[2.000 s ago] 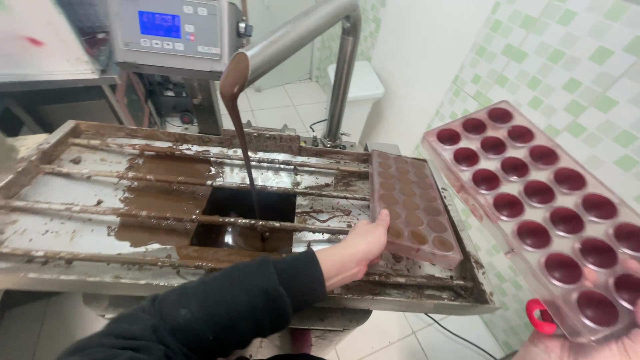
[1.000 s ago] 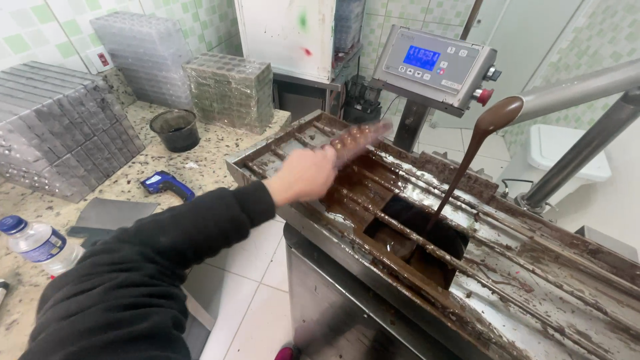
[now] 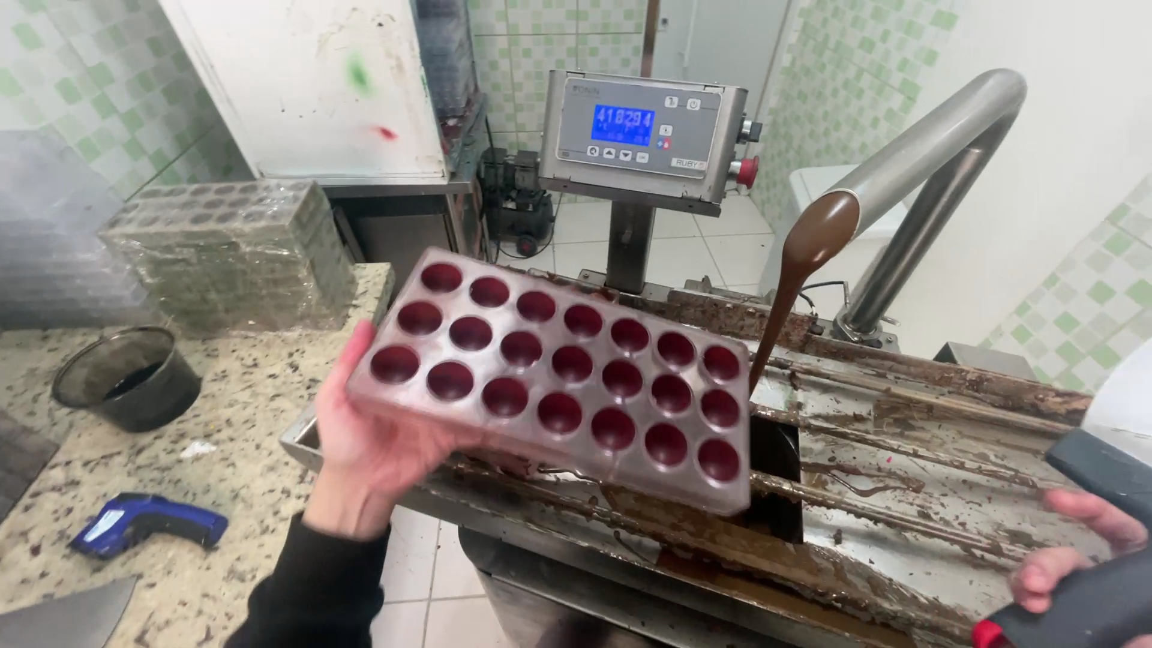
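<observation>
My left hand (image 3: 387, 441) grips the left end of a clear polycarbonate chocolate mould (image 3: 594, 396), whose round cavities are coated dark red. The mould is tilted above the chocolate machine's tray, open side toward me. My right hand (image 3: 1071, 549), cut off at the right edge, has its fingers around a dark-handled tool (image 3: 1089, 603) with a red part; its kind is unclear. Behind the mould, melted chocolate (image 3: 814, 238) runs from a steel spout (image 3: 936, 135) toward the square opening (image 3: 778, 450) in the tray, partly hidden by the mould.
Chocolate-smeared metal bars (image 3: 900, 513) cross the tray. A control box (image 3: 643, 135) stands behind it. On the granite counter at left are a dark tub (image 3: 130, 378), a blue infrared thermometer (image 3: 148, 522), a metal blade (image 3: 67, 616) and wrapped, stacked moulds (image 3: 229, 252).
The red-cavity mould, in my right hand two seconds ago, is now in my left. The chocolate-filled mould my left hand held has left my grasp and is out of sight.
</observation>
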